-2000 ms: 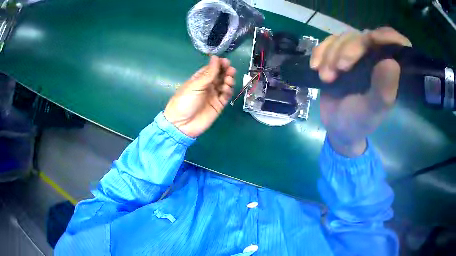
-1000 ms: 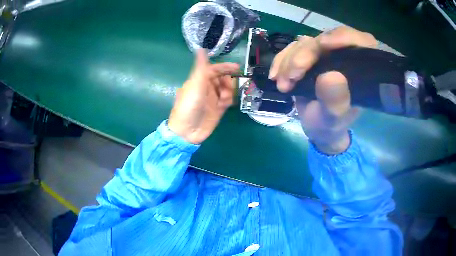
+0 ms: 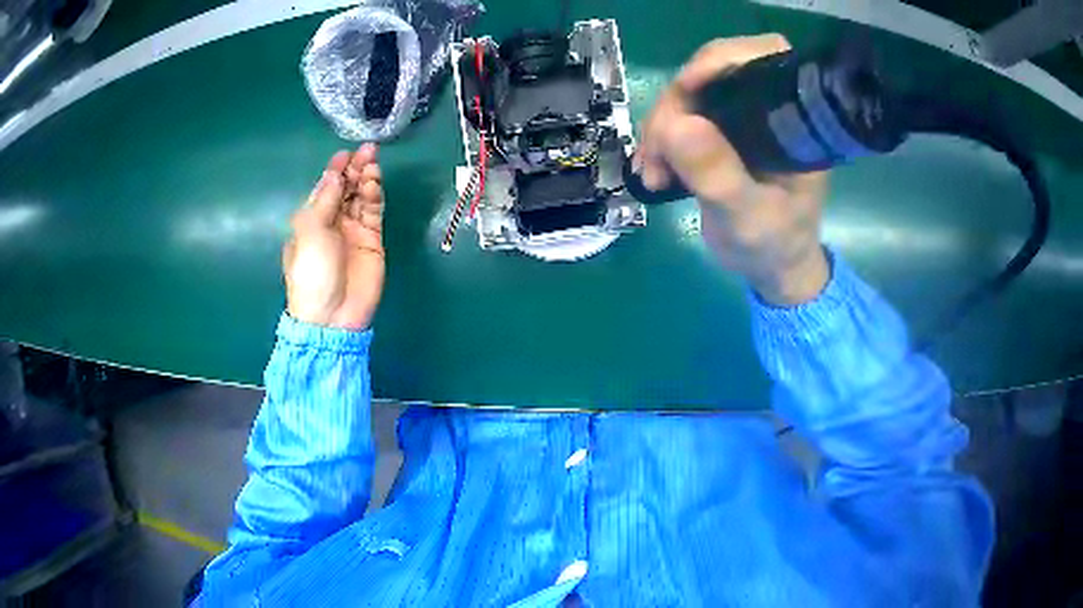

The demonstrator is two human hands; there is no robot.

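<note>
The white housing (image 3: 615, 107) lies on the green surface, with a black internal module (image 3: 546, 101) inside. A red lead wire (image 3: 480, 143) runs down its left side, and a connector lead (image 3: 455, 214) hangs out at the lower left. My right hand (image 3: 724, 166) grips the black electric screwdriver (image 3: 772, 113) just right of the housing; its tip is hidden by the fingers or too blurred to make out. The screw bag (image 3: 329, 77), clear with dark contents, stands open at the left. My left hand (image 3: 339, 238) is palm up, fingertips at its lower rim; any small screw there cannot be made out.
The glossy green surface (image 3: 475, 344) curves across the view, with a pale strip (image 3: 255, 14) behind it. The black screwdriver cord (image 3: 1033, 178) loops at the right and runs down beside my right sleeve.
The view has shifted, so the bag and housing appear farther left. The screwdriver has moved off the housing to its right, uncovering the module. My left hand has moved from the housing's left edge to the bag.
</note>
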